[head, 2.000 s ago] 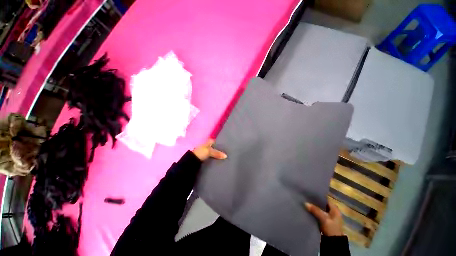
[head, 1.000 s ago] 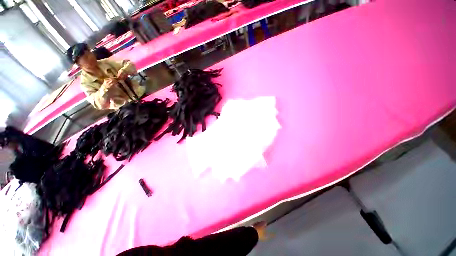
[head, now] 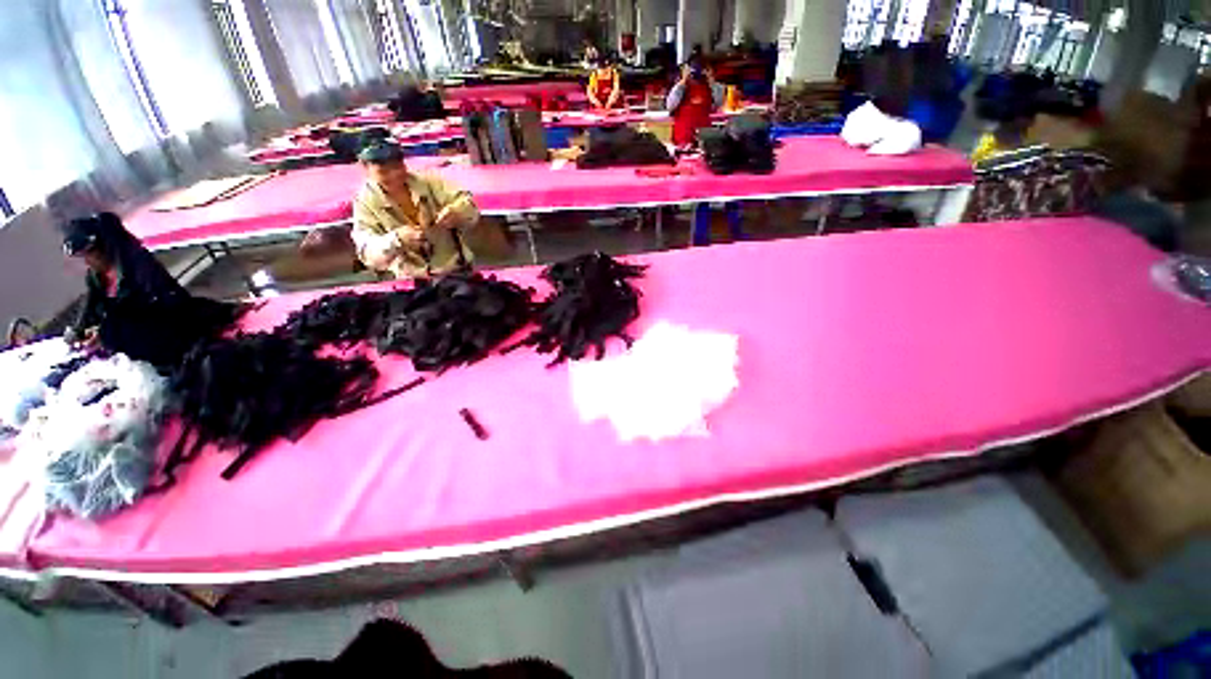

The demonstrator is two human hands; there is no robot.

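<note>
Neither of my hands is in the picture; only a dark sleeve or piece of clothing shows at the bottom edge. Nearest in front of me are grey panel stacks (head: 757,597) side by side below the table edge, with a second stack (head: 969,551) to the right. A dark gap with a small black piece lies between them. The pink-covered table (head: 916,332) runs across the view. White pieces (head: 660,382) lie in a bright heap on it. Black strips (head: 458,318) lie in tangled bundles to the left, and a short black piece (head: 473,423) lies alone.
A person in a beige jacket (head: 409,223) is behind the table, and a person in dark clothes (head: 126,292) is at its left end. Clear plastic bags (head: 100,438) are at the near left. A brown carton (head: 1135,484) is at the right. More pink tables and people are behind.
The view has swung up and left from the panel stacks to the hall. The grey panel held in both hands two seconds ago is no longer seen held, and both hands have left the picture.
</note>
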